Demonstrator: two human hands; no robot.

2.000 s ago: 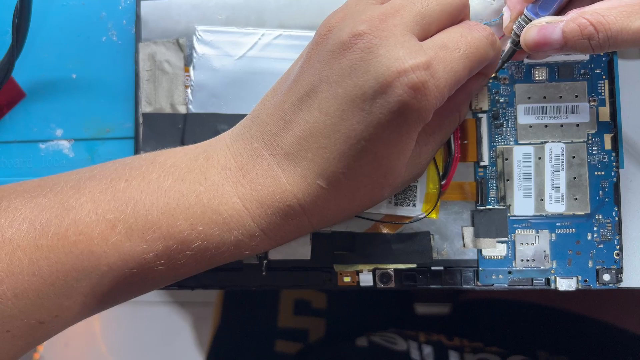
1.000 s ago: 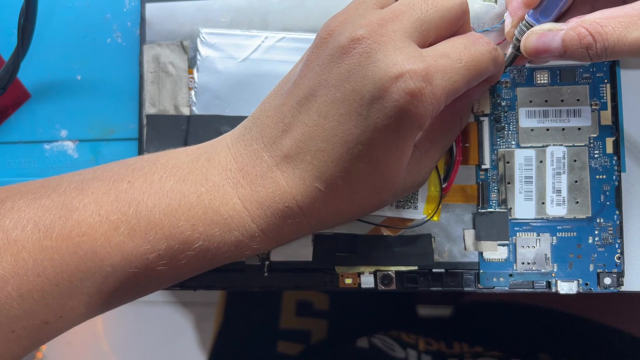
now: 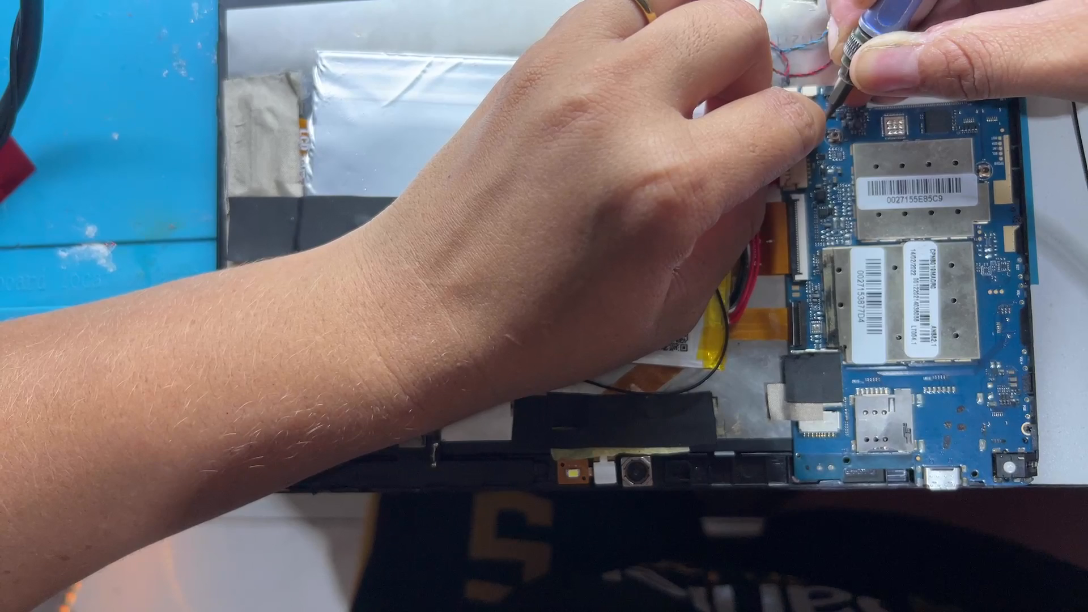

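My left hand [image 3: 629, 187] reaches across an opened tablet, with its fingertips at the upper left edge of the blue circuit board [image 3: 918, 425]. Its fingers are curled, and whatever lies between them is hidden. My right hand [image 3: 960, 59], at the top right, grips a pen-like tool [image 3: 857, 47] with a blue handle, a knurled metal collar and a dark pointed tip. That tip is beside my left index finger, over the board's upper left corner. Thin red and blue wires [image 3: 786, 53] run just above the corner. Two metal shields [image 3: 965, 302] with barcode labels sit on the board.
A silver foil-wrapped battery pack [image 3: 382, 127] lies inside the tablet housing, partly under my left arm. Ribbon cables [image 3: 772, 238] and a black wire [image 3: 722, 340] are near the board. A blue mat [image 3: 102, 153] with a black cable [image 3: 21, 68] lies at the left.
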